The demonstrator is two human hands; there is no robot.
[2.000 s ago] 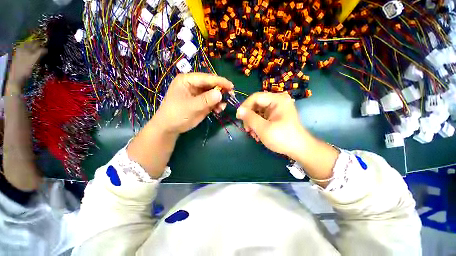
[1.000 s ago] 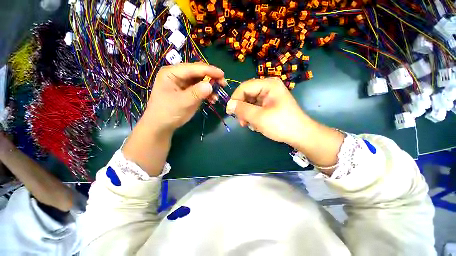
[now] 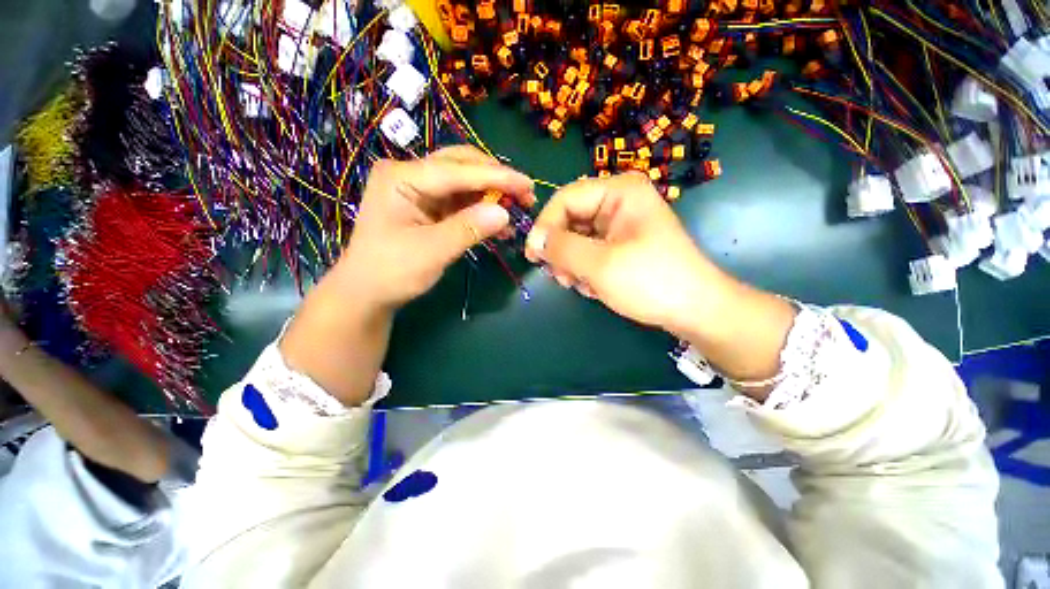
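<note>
My left hand (image 3: 428, 224) holds a small black-and-orange connector housing (image 3: 493, 198) between thumb and fingers; the fingers partly hide it. My right hand (image 3: 610, 247) pinches thin wires (image 3: 520, 221) right beside the housing. Whether the wire ends sit inside the housing cannot be told. Two loose wire ends with metal tips (image 3: 525, 292) hang below my hands. A white connector housing (image 3: 694, 365) shows at the table's front edge below my right wrist.
Black-and-orange housings (image 3: 645, 69) lie heaped ahead, by a yellow bin (image 3: 431, 18). Part-made harnesses (image 3: 276, 127) lie ahead left, red wires (image 3: 132, 270) at left. Harnesses with white connectors (image 3: 921, 178) lie at right. Another person's arm (image 3: 81, 397) is at far left.
Over two seconds the view has shifted slightly, and the neighbour's arm has drawn back from the wires toward the lower left. My hands still hold the housing and wires close together.
</note>
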